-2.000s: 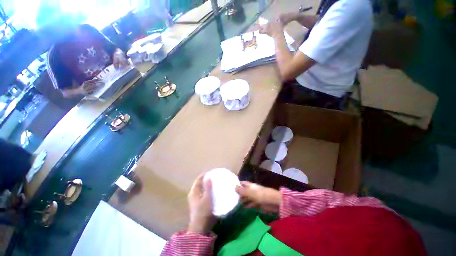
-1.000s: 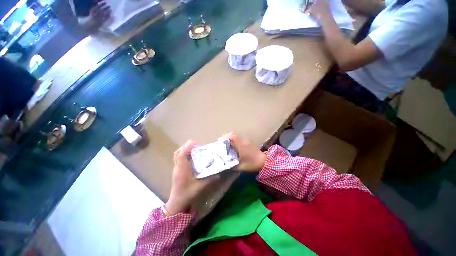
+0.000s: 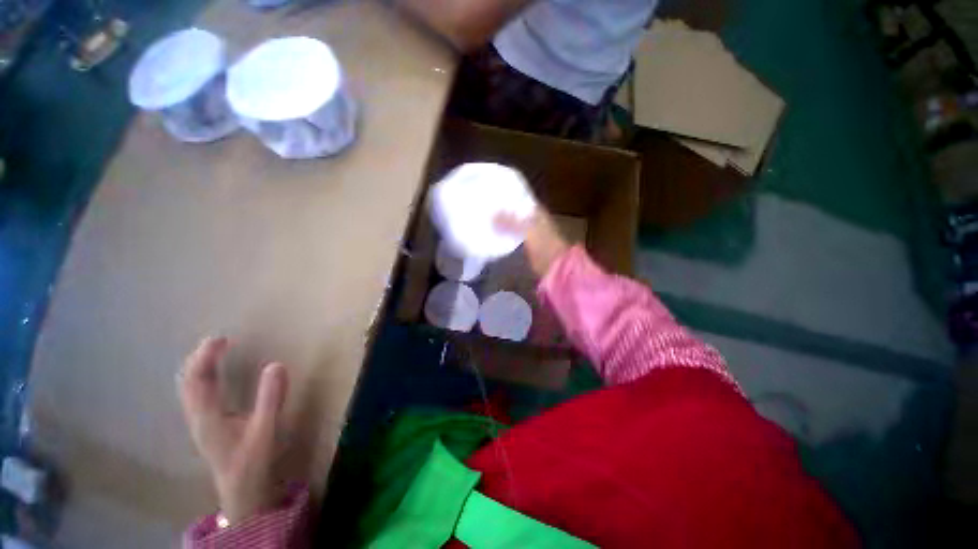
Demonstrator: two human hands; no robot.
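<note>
My right hand holds a white paper-wrapped piece over the open brown carton. The piece shows its round face and is slightly blurred; my fingers are at its right edge. Below it in the carton lie several wrapped rounds, partly covered by the held one. My left hand is empty, fingers spread, above the brown table.
Two wrapped pieces stand at the table's far end. A metal stand lies on the green belt at upper left. A small white block is at lower left. Another worker's white shirt is beyond the carton, beside cardboard sheets.
My right hand has carried the wrapped piece from in front of me to over the carton. My left hand has let go of it. The view has turned right and down.
</note>
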